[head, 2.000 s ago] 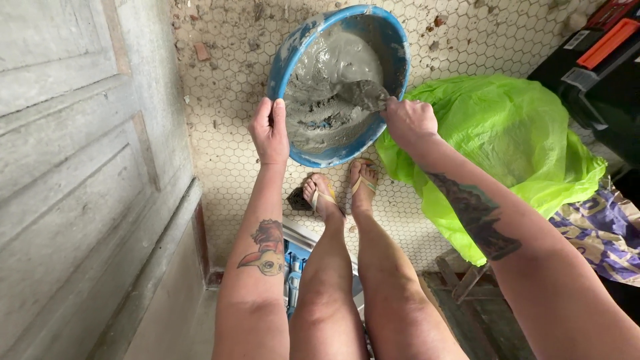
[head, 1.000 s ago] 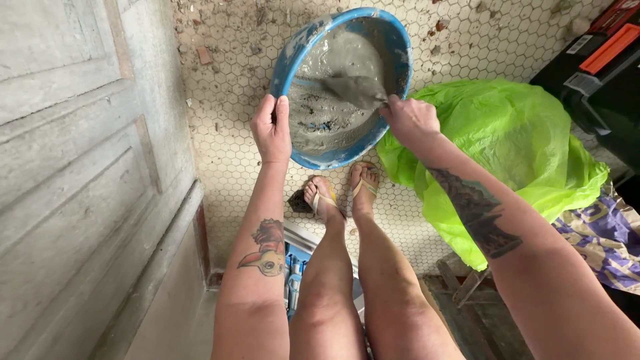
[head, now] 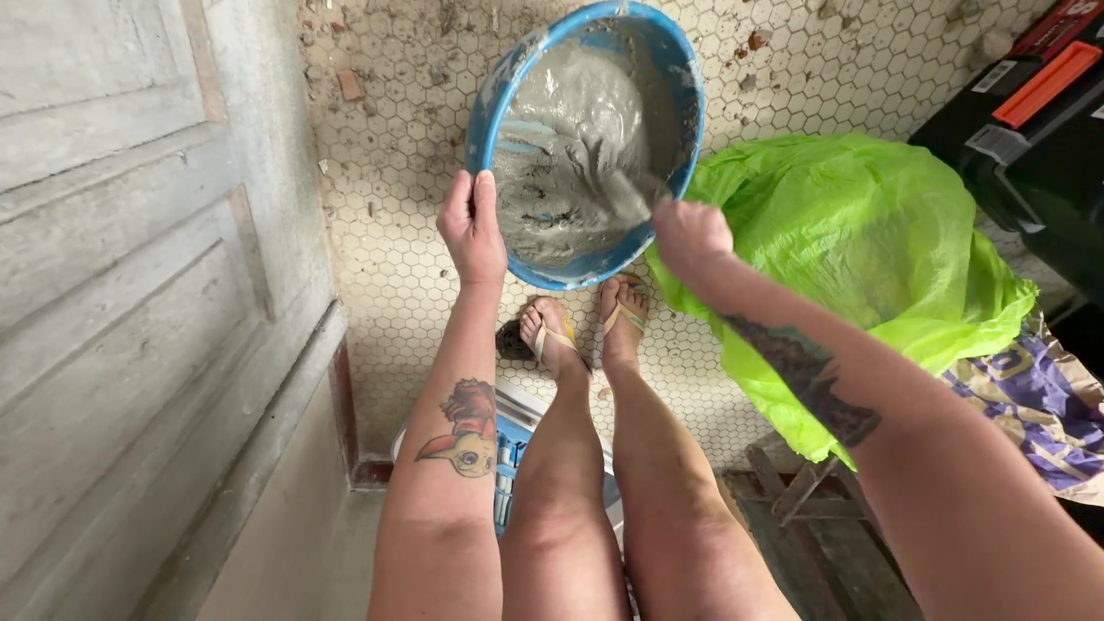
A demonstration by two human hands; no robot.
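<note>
A blue plastic basin, its rim smeared with dried grey material, tilts above the tiled floor. Wet grey mortar-like mix lies inside, with ridges and darker, coarser patches in its lower part. My left hand grips the basin's left rim. At the lower right rim, my right hand is closed around the end of a tool; its blade is coated in the mix and blurred, so its exact kind is hard to tell.
A bright green plastic bag lies right of the basin, beside black cases and a printed bag. Grey wooden panelling stands at left. Rubble bits dot the hexagonal tiles. My sandalled feet are below the basin.
The tool's blade has moved down and right toward the basin's lower right rim, and the surface of the mix has changed shape. My left hand stays on the rim.
</note>
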